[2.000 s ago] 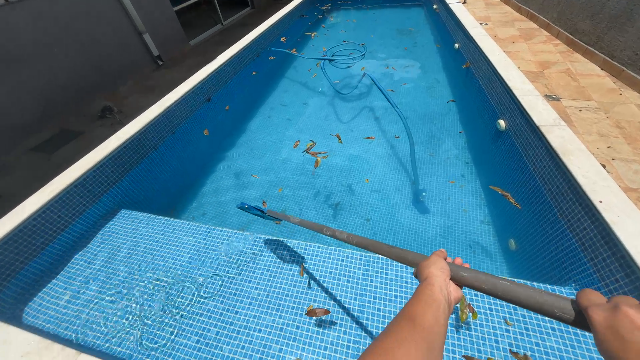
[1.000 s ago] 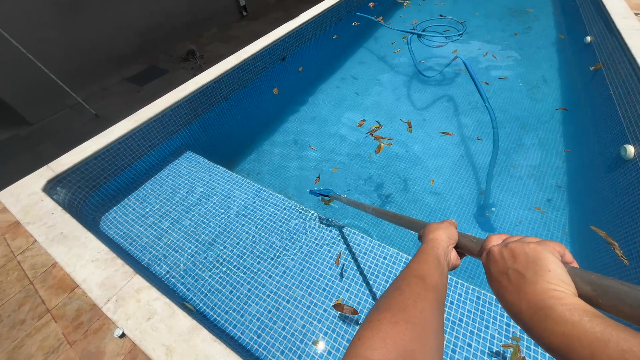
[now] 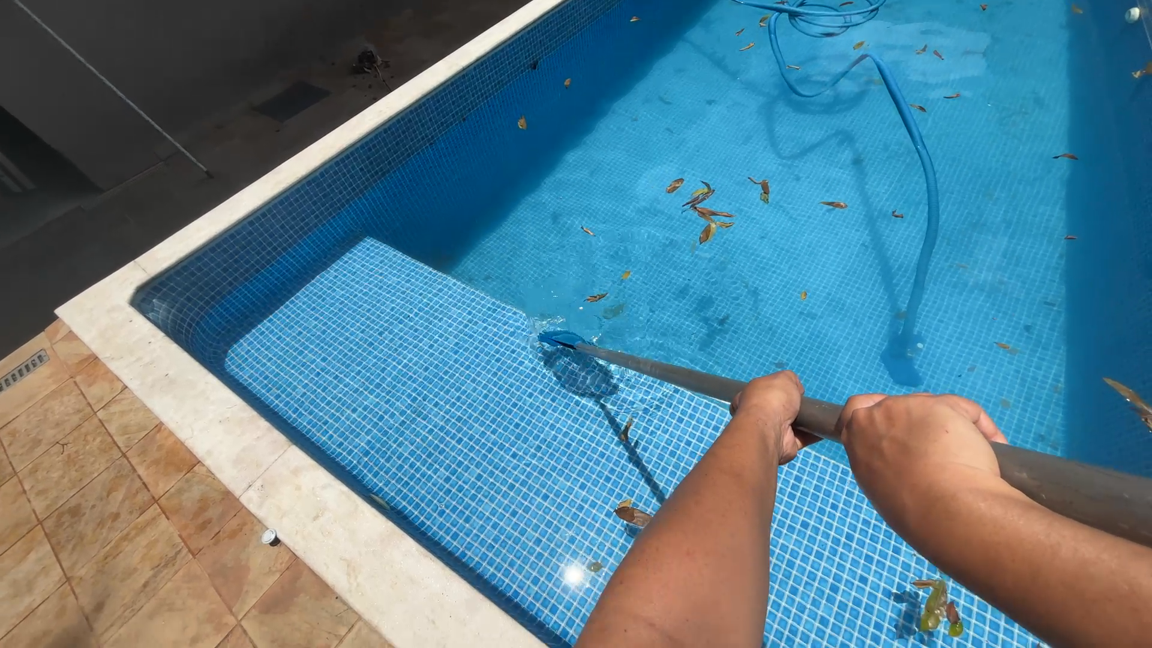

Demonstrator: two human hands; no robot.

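A long grey pole [image 3: 675, 373] runs from the right edge down to a blue skimmer head [image 3: 563, 339], which touches the water over the edge of the tiled shallow ledge [image 3: 405, 360]. My left hand [image 3: 772, 409] grips the pole at mid-length. Just right of it, my right hand [image 3: 922, 441] is closed around the thicker part. A round net shadow lies on the ledge below the head. Brown leaves [image 3: 706, 214] float in a loose group beyond the pole, and another leaf [image 3: 633, 514] lies beside my left forearm.
A blue hose [image 3: 927, 171] curves through the water to a dark blue fitting [image 3: 901, 358] on the pool floor. Pale stone coping [image 3: 297, 486] borders the pool, with tan paving [image 3: 117, 504] outside it. Green and brown leaves [image 3: 936, 607] float near my right forearm.
My right hand has moved along the pole, close to my left hand. The skimmer head, above the water two seconds ago, now touches it. The view has turned left and down.
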